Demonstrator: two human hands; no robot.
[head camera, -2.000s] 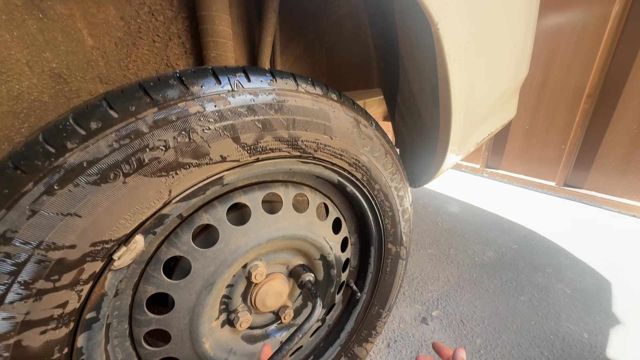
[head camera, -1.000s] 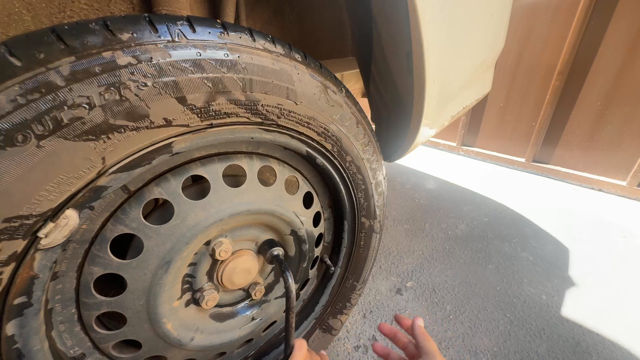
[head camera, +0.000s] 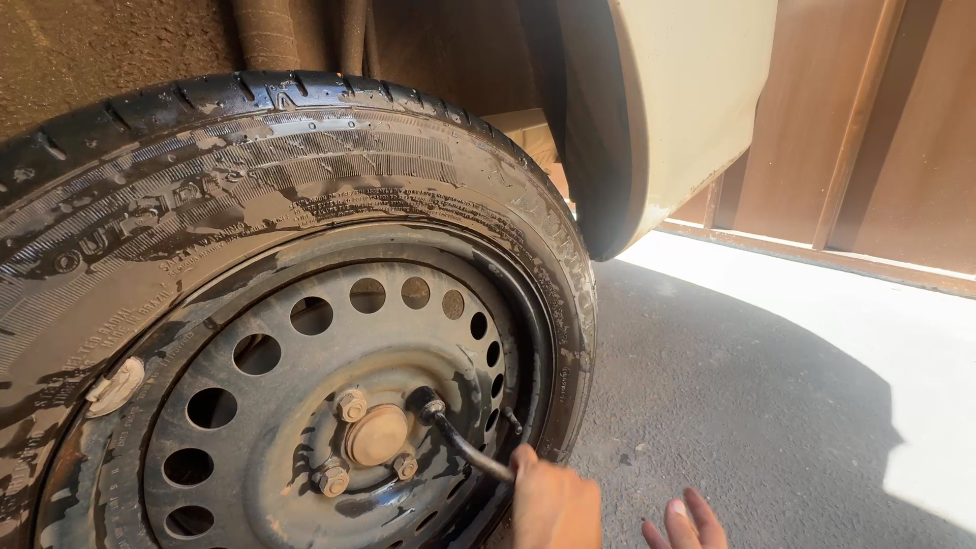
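My left hand (head camera: 555, 499) is closed around the bent bar of a black lug wrench (head camera: 473, 456) at the bottom centre. The wrench's socket sits over the position of a wheel bolt, to the upper right of the wheel's round brown hub cap (head camera: 377, 435). Three other bolts show around the cap, one of them a rusty hex bolt (head camera: 334, 480) at its lower left. They are on a muddy steel wheel (head camera: 259, 435) inside a wet, mud-streaked tyre (head camera: 427, 168). Over the paving at lower right, my right hand (head camera: 686, 526) has its fingers apart and holds nothing; its lower part is cut off.
A cream car body panel (head camera: 701, 99) overhangs the tyre on the right, with a dark wheel arch edge (head camera: 602, 145). A valve stem (head camera: 512, 420) sticks out near the rim's right side. Grey paving (head camera: 686, 381), partly in shadow, lies beside the wheel, before a brown metal gate (head camera: 900, 152).
My left hand has come further into view, with its grip on the wrench bar plainly visible. The wrench's socket stays at the same bolt position.
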